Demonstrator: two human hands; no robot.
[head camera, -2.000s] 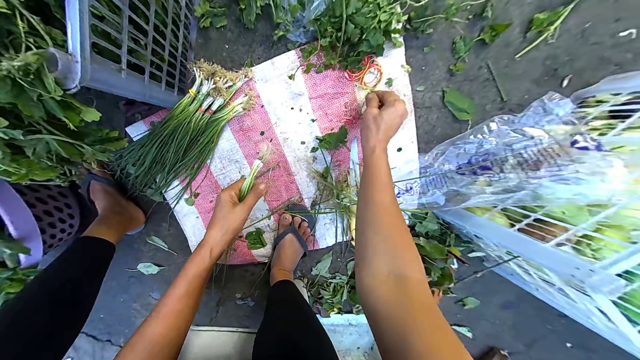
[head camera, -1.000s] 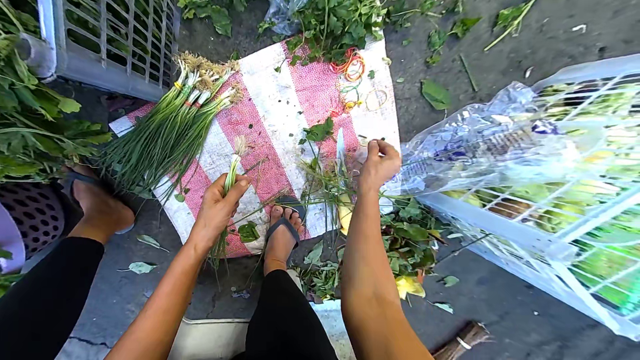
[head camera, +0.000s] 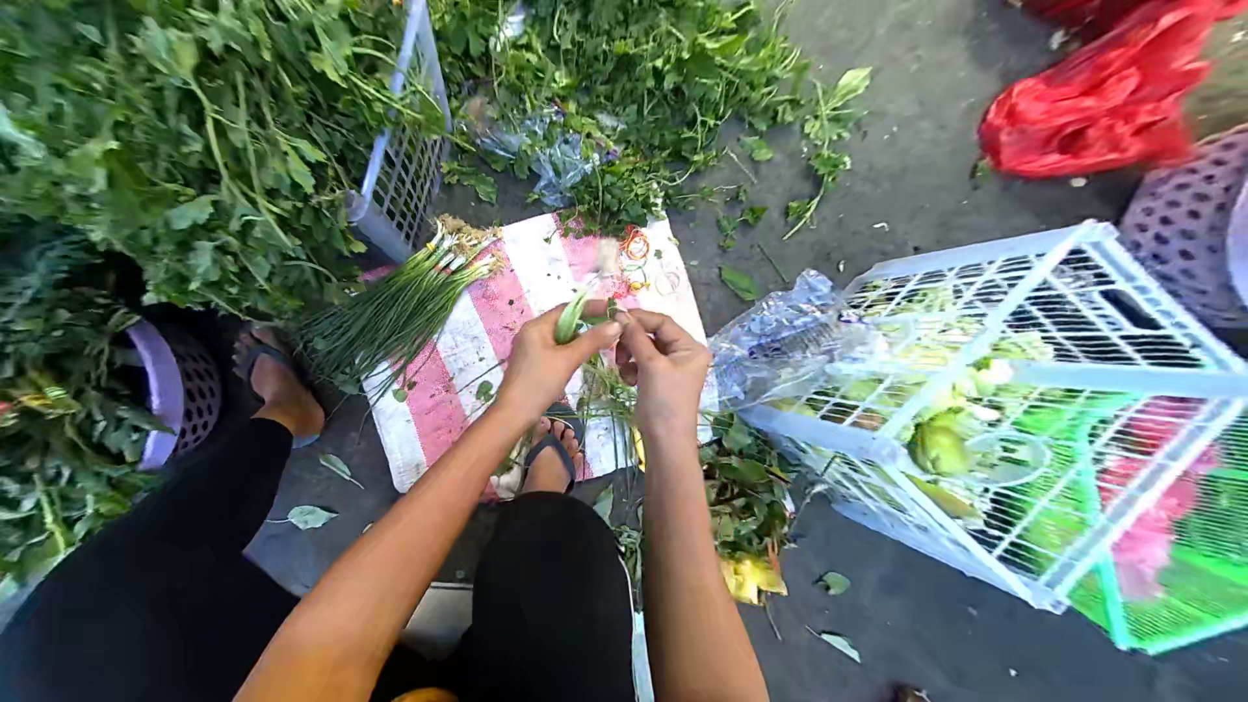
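My left hand (head camera: 551, 356) is closed around a small bunch of green onions (head camera: 573, 314), whose root ends point up over the striped sack. My right hand (head camera: 663, 361) meets it at the fingertips, thumb and forefinger pinched; what they pinch is too small to tell. Both hands are above the pink and white woven sack (head camera: 439, 390). Bundled green onions (head camera: 419, 302) lie on its left part, roots toward the top. Colored rubber bands (head camera: 636, 246) lie near its upper right corner.
Leafy greens (head camera: 224, 146) pile up at the upper left beside a grey crate (head camera: 409, 161). A white plastic crate (head camera: 887, 448) with vegetables and clear plastic film (head camera: 790, 331) stands at right. A red plastic bag (head camera: 1092, 107) lies beyond. Leaf trimmings (head camera: 746, 487) lie beside my feet.
My hands were apart, the left holding the green onions and the right near the sack's right side; now they meet at the fingertips. The view has shifted and shows more beyond the sack.
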